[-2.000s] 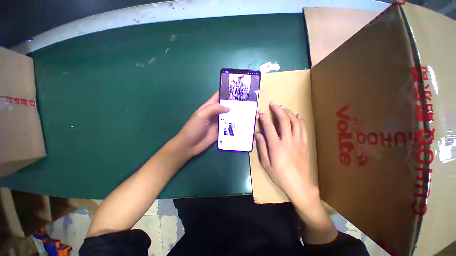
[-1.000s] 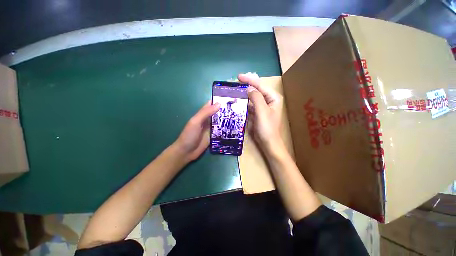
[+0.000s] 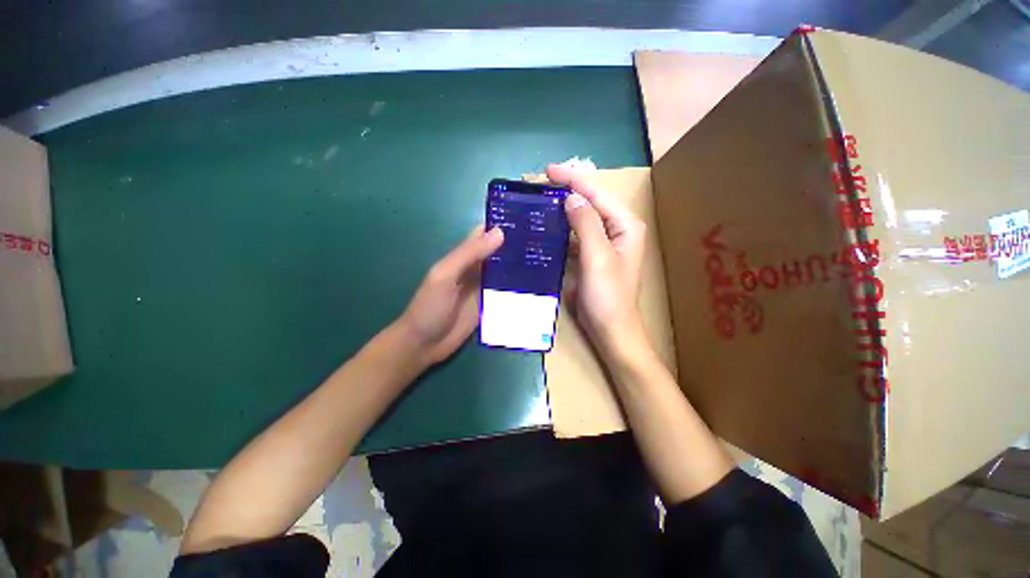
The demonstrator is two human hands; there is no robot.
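A smartphone (image 3: 523,265) with a lit screen, dark above and white at the bottom, is upright in the middle of the view. My left hand (image 3: 448,296) holds its left side, with the thumb at the screen's left edge. My right hand (image 3: 601,251) is at its right side, with fingertips at the top right corner. The fingers behind the phone are hidden.
A taped carton (image 3: 768,271) with red lettering stands at the right. Flat cardboard (image 3: 587,390) lies under my right hand on the green bench top (image 3: 249,260). Another carton (image 3: 32,265) is at the left edge. More cardboard (image 3: 695,99) lies behind.
My right hand has moved from the cardboard beside the phone up to its top right corner. The screen has changed from pictures to a dark and white page. The view has shifted.
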